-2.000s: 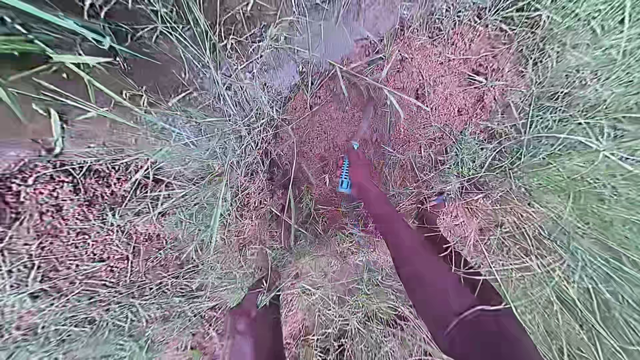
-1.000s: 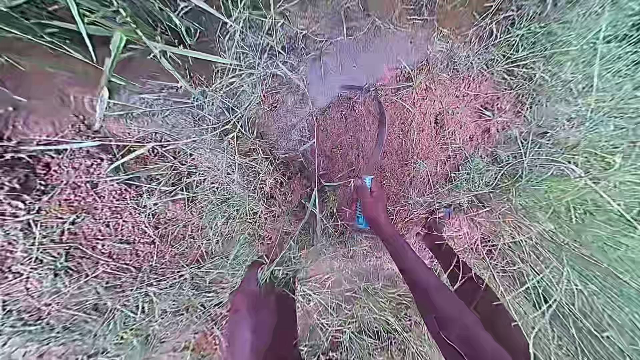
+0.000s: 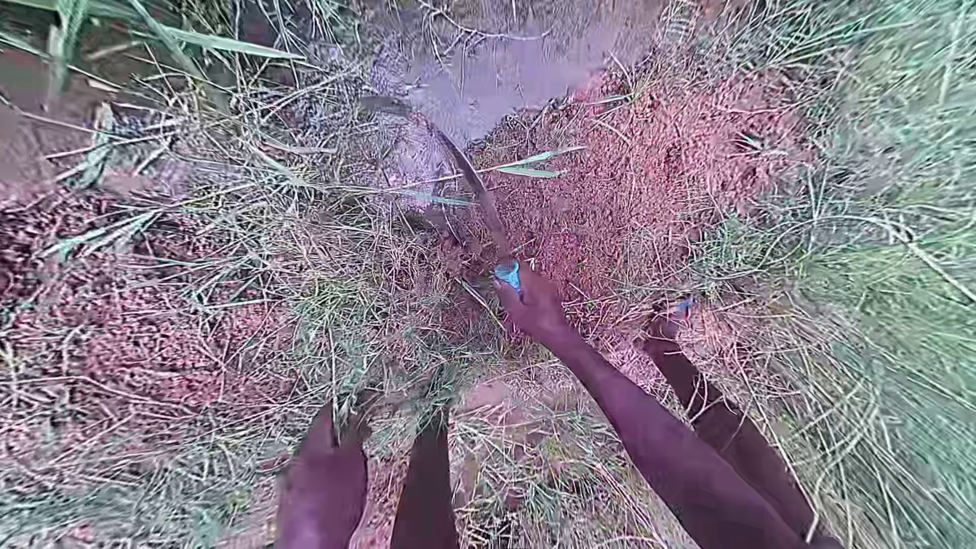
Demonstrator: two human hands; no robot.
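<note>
My right hand is closed around the blue handle of a sickle, near the middle of the view. Its long curved blade reaches up and to the left, over dry grass and the edge of a grey-violet wet patch, and its tip end is blurred. At the lower left, my left hand is low among grass stalks beside my left leg; its fingers are blurred and partly hidden, so whether it grips any grass does not show. Cut-looking grass lies between the two hands.
My left leg and right leg stand apart, with something blue at the right foot. Reddish bare soil spreads right of the blade. Muddy ground or water lies at the top, and taller green grass along the right.
The sickle blade, upright over the reddish soil one second ago, has swung left and now leans over the grass and the wet patch. My right hand stays closed on the handle.
</note>
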